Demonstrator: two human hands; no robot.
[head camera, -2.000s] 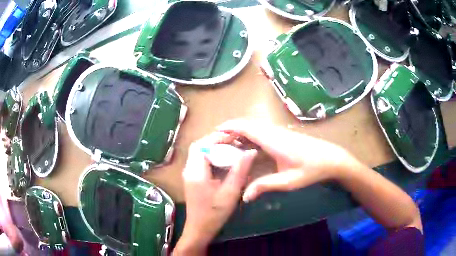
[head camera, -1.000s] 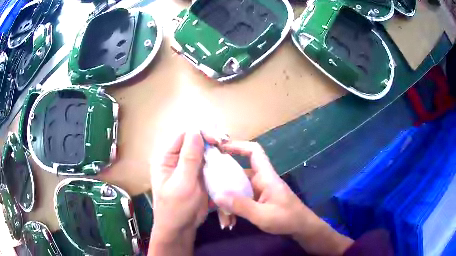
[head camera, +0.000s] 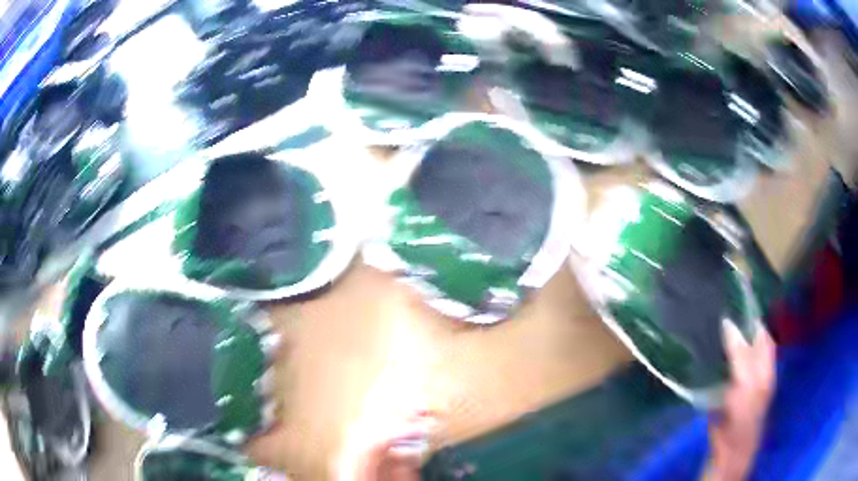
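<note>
The view is blurred. My right hand (head camera: 746, 395) is at the lower right, its fingers over the edge of a green car body shell (head camera: 649, 230) with a dark recess; whether it grips the shell cannot be told. Only a small part of my left hand (head camera: 388, 462) shows at the bottom edge, with a pale blurred bit by the fingers; what it holds is hidden. Another green shell (head camera: 461, 272) with a pale rim lies at the centre, beyond my left hand. The white bottle cannot be made out.
More shells lie at the left (head camera: 240, 366), at the upper left (head camera: 310, 221) and in a row at the back (head camera: 691, 141). They lie on brown cardboard (head camera: 329, 357). The dark green bench edge (head camera: 555, 432) and blue material (head camera: 818, 395) are at the lower right.
The view has shifted, so the shells sit lower and more of the back row shows. My right hand has left the bottle and moved right to a shell. My left hand is now mostly out of frame.
</note>
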